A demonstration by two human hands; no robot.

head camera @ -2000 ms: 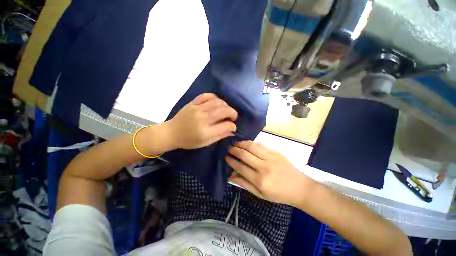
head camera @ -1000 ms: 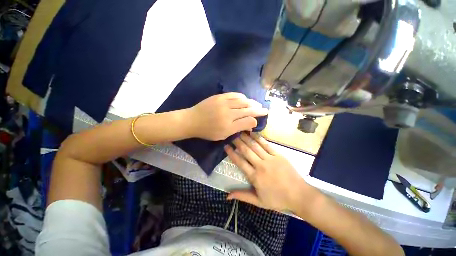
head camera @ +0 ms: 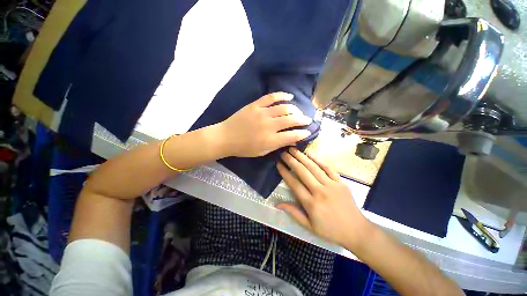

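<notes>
A navy cut panel [head camera: 289, 34] lies on the table left of the needle, its near corner over the table edge ruler. My left hand [head camera: 263, 127] presses on the panel, fingertips close to the presser foot and needle [head camera: 326, 114] beside a bright lamp. My right hand [head camera: 323, 193] lies just nearer to me, fingertips at the panel's folded edge, thumb apart on the table. Whether its fingertips pinch the cloth cannot be told. The sewing machine head [head camera: 399, 63] hides part of the bed. The needle tip is lost in glare.
A small navy cut piece [head camera: 415, 188] lies right of the needle plate [head camera: 358, 163]. Thread snips [head camera: 479, 230] lie at the right table edge. More navy panels [head camera: 115, 52] lie at the left over tan board [head camera: 29, 87]. A blue crate [head camera: 378, 283] shows below the table, striped cloth [head camera: 34, 248] on the floor.
Both hands have moved right with the panel, its edge now at the presser foot. The near part that hung over the lap now lies on the table. My left hand has flattened on the cloth.
</notes>
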